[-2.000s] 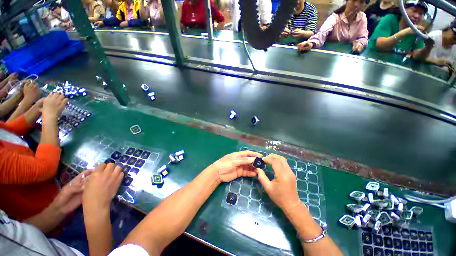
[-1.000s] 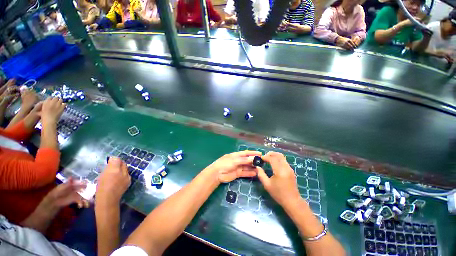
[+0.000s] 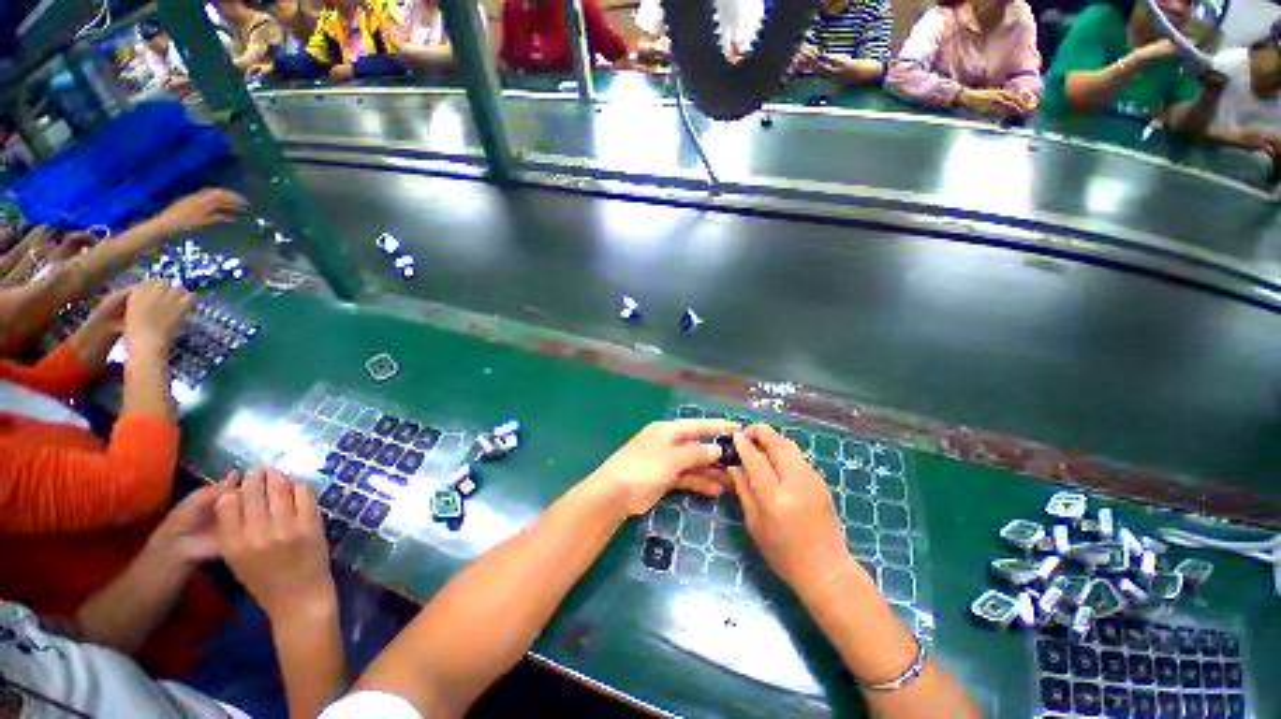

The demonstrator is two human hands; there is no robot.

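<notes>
My left hand (image 3: 672, 464) and my right hand (image 3: 781, 499) meet over the clear blister tray (image 3: 881, 541). Between their fingertips they hold a small black square module (image 3: 728, 450), partly covered by the fingers. The tray lies flat on the green bench under my hands. One black module (image 3: 658, 552) sits in a pocket at its left side. The other visible pockets hold no black module. A bracelet is on my right wrist.
A heap of silver-white modules (image 3: 1082, 569) lies at right above a filled blister tray (image 3: 1141, 671). Neighbours' hands work at left beside a partly filled tray (image 3: 368, 471). The dark conveyor (image 3: 843, 295) carries scattered modules. A black corrugated hose (image 3: 745, 70) hangs above.
My fingers have closed further over the module, and my right fingers are more upright. Loose modules on the conveyor have shifted slightly left. A neighbour's arm now reaches out at far left.
</notes>
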